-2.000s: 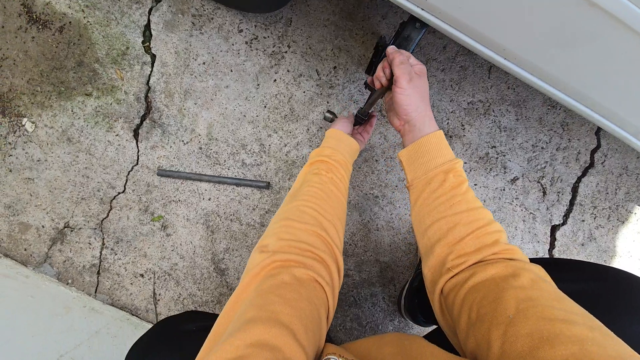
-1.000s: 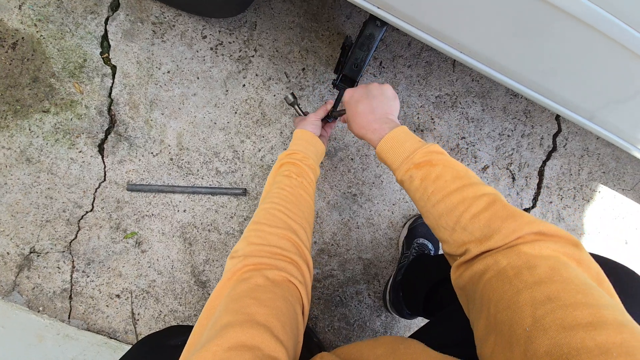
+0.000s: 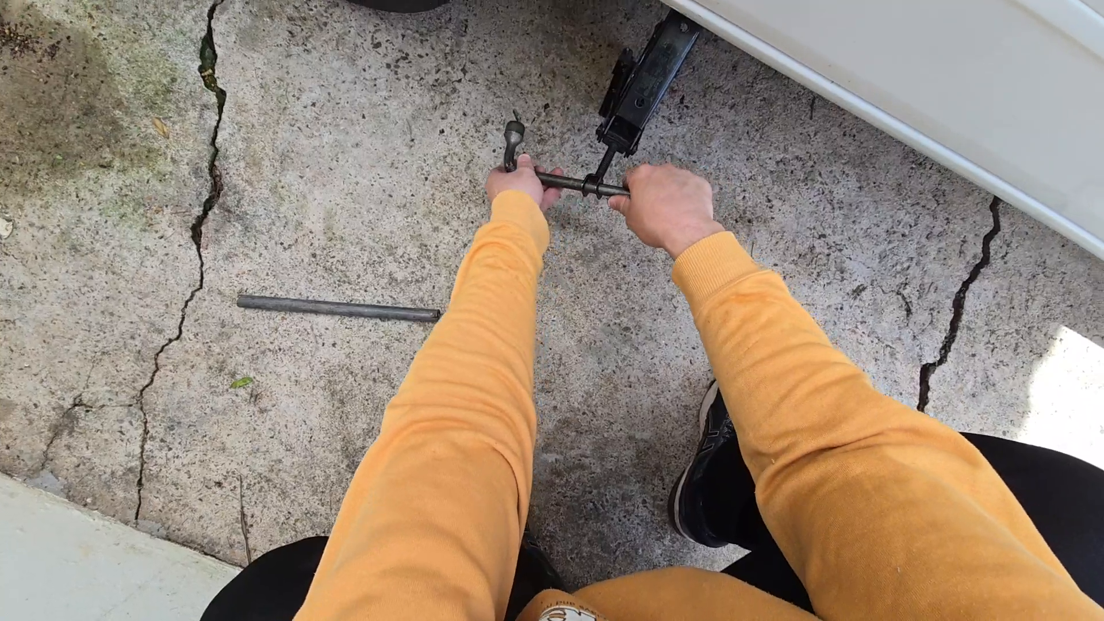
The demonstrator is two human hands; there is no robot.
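Observation:
A black metal scissor jack (image 3: 651, 86) lies partly beneath the sill of a white vehicle. From its near end a screw shaft with an eye reaches toward me, and a dark steel wrench bar (image 3: 569, 182) passes crosswise through that eye. My left hand (image 3: 520, 183) grips the bar near its bent socket end (image 3: 514, 136), which points away from me. On the other side of the eye, my right hand (image 3: 668, 203) is closed around the bar's other end, hiding its tip. A separate grey metal tube (image 3: 338, 307) lies on the concrete, its right end close to my left sleeve.
The white vehicle's lower body edge (image 3: 880, 121) runs diagonally at upper right. Part of a dark tyre (image 3: 398, 3) shows at the top. Cracks (image 3: 200, 233) cross the concrete. My shoe (image 3: 711, 474) is below my right forearm, and a pale ledge (image 3: 95, 552) fills the lower left.
Both hands were close together at the jack's near end; they are now apart on either side of the eye, with the bar lying crosswise between them. The view has shifted.

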